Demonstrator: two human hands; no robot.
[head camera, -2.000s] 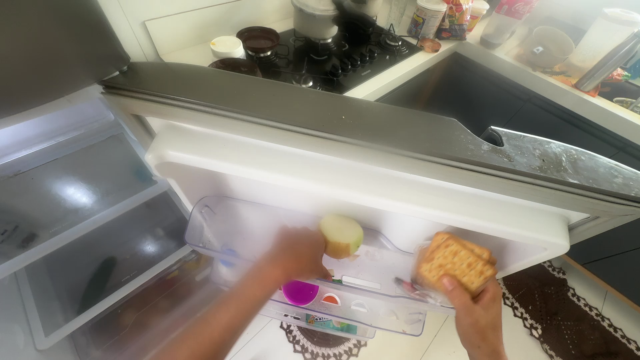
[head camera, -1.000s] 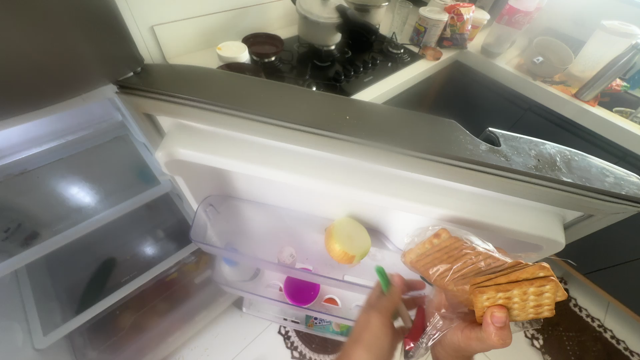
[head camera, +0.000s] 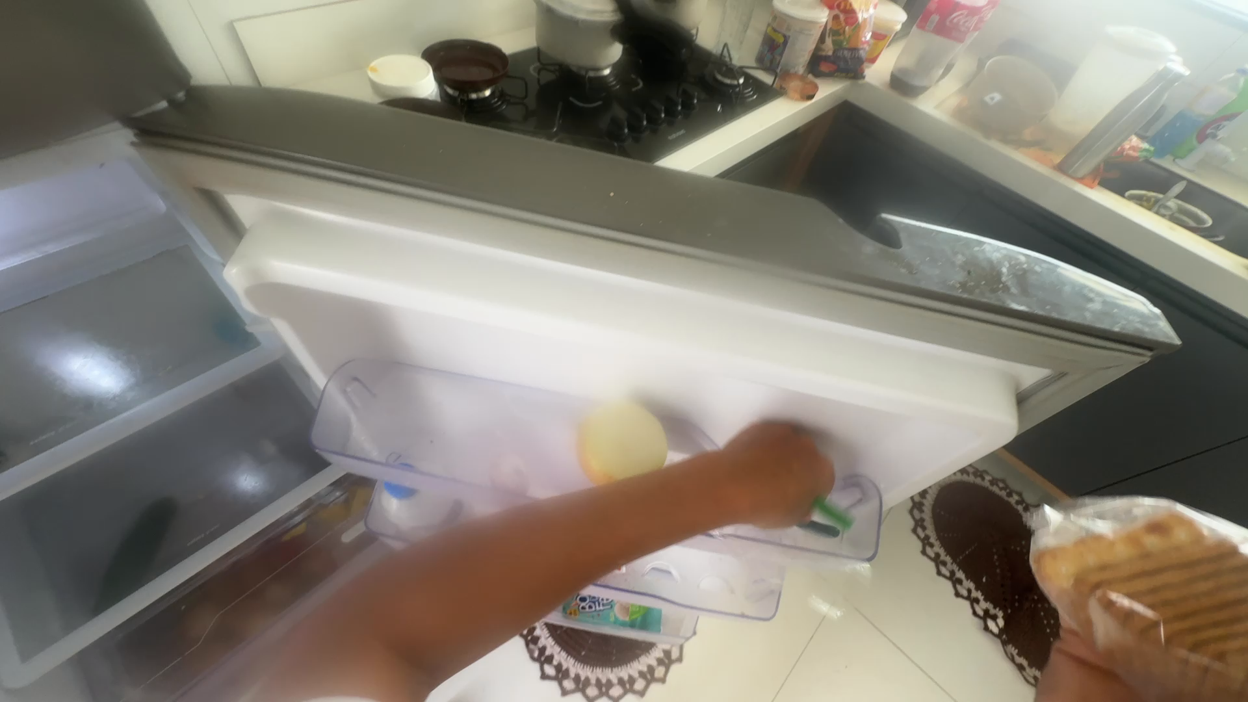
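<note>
My left hand (head camera: 780, 476) reaches into the right part of the clear plastic top bin (head camera: 429, 463) of the open fridge door. A green-ended thing (head camera: 834, 514) shows at its fingers; the rest of that thing is hidden. Left of the hand, a cut onion (head camera: 624, 441) sits in the same bin, its pale face upward. At the lower right edge, my right hand (head camera: 1082, 673), mostly out of view, holds a clear plastic packet of crackers (head camera: 1150, 585). In the lower bin stands a bottle with a blue cap (head camera: 400, 486), partly hidden.
The open fridge door (head camera: 585, 205) spans the view, with fridge shelves (head camera: 127, 419) on the left. Behind it are a black gas stove (head camera: 624, 107) with pots and a counter (head camera: 994, 146) bearing a bottle, tubs and a jug. Crocheted mats (head camera: 985, 556) lie on the tiled floor.
My left hand has moved from beside the cracker packet into the door bin, with the green-ended thing. My right hand and the packet have moved right and down, toward the frame's edge.
</note>
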